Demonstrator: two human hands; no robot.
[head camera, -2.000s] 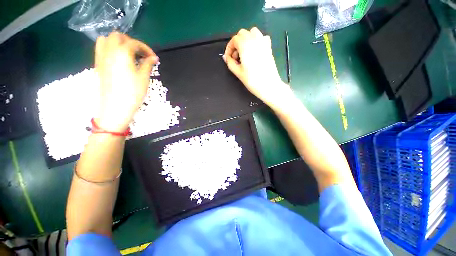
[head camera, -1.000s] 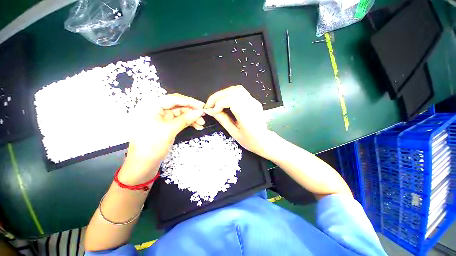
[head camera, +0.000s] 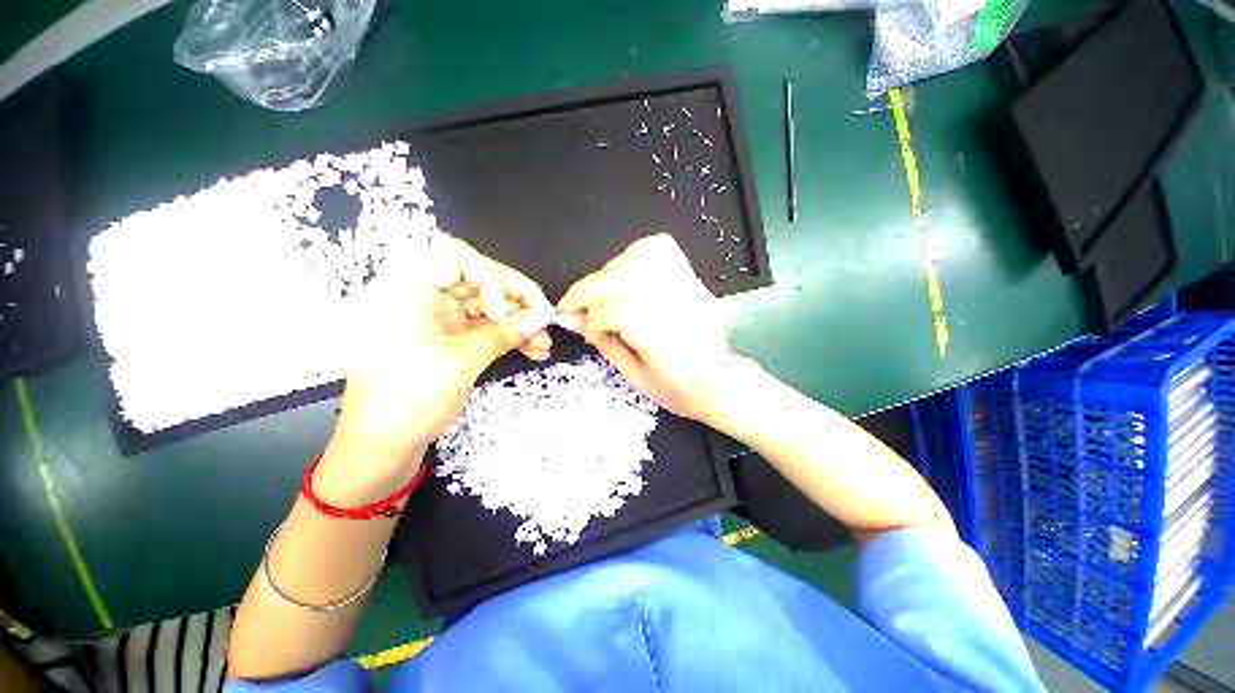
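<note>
My left hand (head camera: 454, 325) and my right hand (head camera: 650, 318) meet fingertip to fingertip above the far edge of the small black tray (head camera: 461, 575). A tiny whitish piece shows between the pinched fingertips; the fingers hide most of it, and a metal pin cannot be made out. The small tray holds a heap of white pieces (head camera: 549, 447). The long black tray (head camera: 522, 176) lies beyond, with white plastic parts (head camera: 203, 298) massed at its left and thin metal pins (head camera: 704, 169) scattered at its right end.
A thin dark stick tool (head camera: 791, 149) lies right of the long tray. A clear bag (head camera: 278, 54) is at upper left, a bag of small parts (head camera: 928, 48) at upper right. Black trays (head camera: 1111, 122) are stacked at right, above a blue crate (head camera: 1070, 474). Another black tray (head camera: 41, 332) is far left.
My hands moved from the two ends of the long tray to meet near its front edge. Over the last second they have stayed together, with only slight finger movement.
</note>
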